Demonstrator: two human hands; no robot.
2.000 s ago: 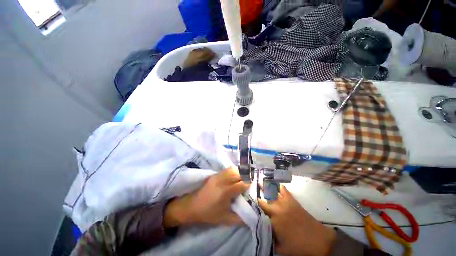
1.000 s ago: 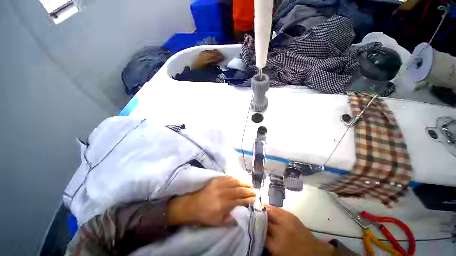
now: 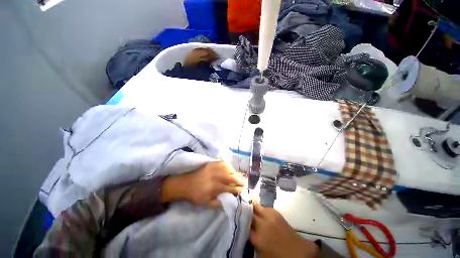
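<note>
A pale grey-white fabric (image 3: 116,136) with dark seam lines lies bunched over the left of the machine table and down toward me. Its edge runs up to the lit needle area of the white sewing machine (image 3: 297,128). My left hand (image 3: 207,185) lies on the fabric just left of the needle, fingers pressing it. My right hand (image 3: 277,233) holds the fabric edge just below and right of the needle. The needle point and presser foot are hard to see in the glare. A dark seam line (image 3: 236,227) runs down between my hands.
Scissors (image 3: 370,234) with red and orange handles lie right of my right hand. A plaid cloth (image 3: 368,151) drapes over the machine head. Checked fabric (image 3: 312,63), a thread cone (image 3: 428,83) and blue bins (image 3: 202,20) are behind. A white wall is at left.
The view has shifted. Since two seconds ago, my right hand has moved down slightly from beside the needle. My left hand stays on the fabric left of it.
</note>
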